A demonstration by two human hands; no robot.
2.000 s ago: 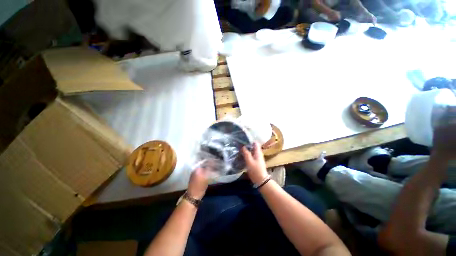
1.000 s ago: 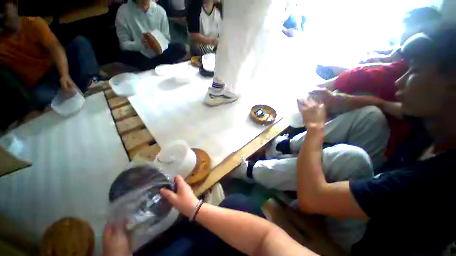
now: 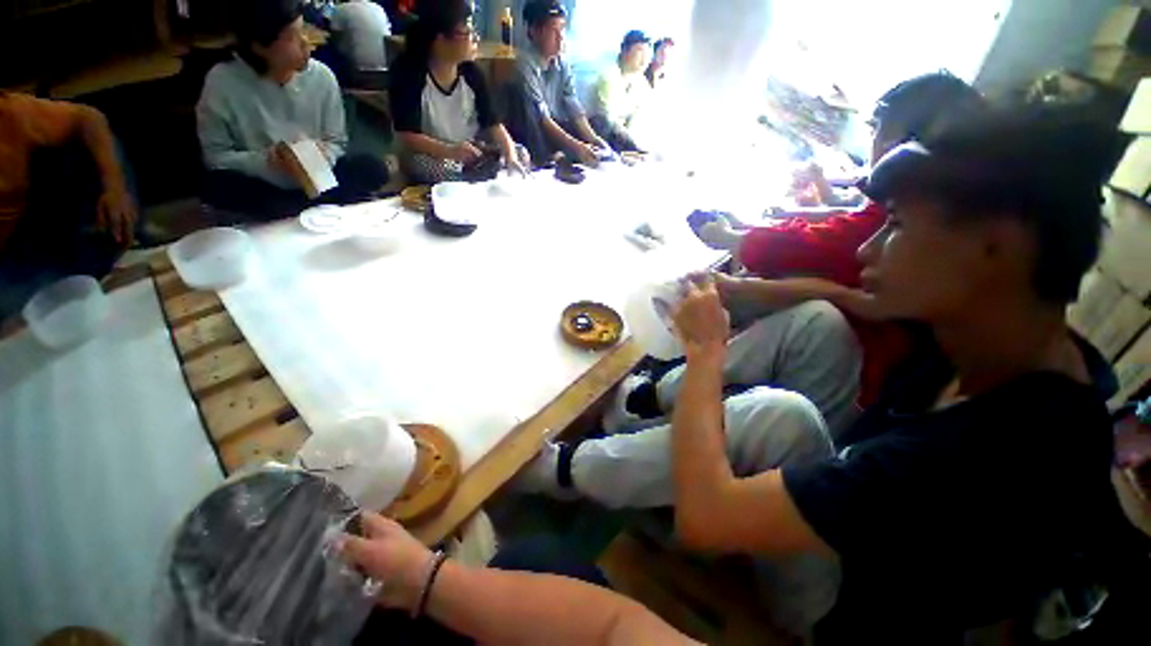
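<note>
A dark round base in a crinkled clear plastic bag (image 3: 259, 555) is at the lower left, close to me. My right hand (image 3: 385, 562) grips the bag and base at the right edge. My left hand is not visible. A translucent white cover (image 3: 360, 461) stands just behind the bagged base, beside a wood-grain base (image 3: 433, 469) at the pallet's corner. The rim of another brown base (image 3: 78, 637) shows at the bottom left edge.
White sheeting (image 3: 417, 316) covers pallets, with wooden slats (image 3: 234, 391) in the gap. An open wood-grain base (image 3: 592, 324) lies near the right edge. White bowls (image 3: 212, 258) stand at the left. A person in dark clothing (image 3: 959, 492) sits close at right; several people sit around.
The view has swung right. My left hand has gone out of view, while my right hand still holds the bagged base. The standing person's leg and shoe have left the sheeting.
</note>
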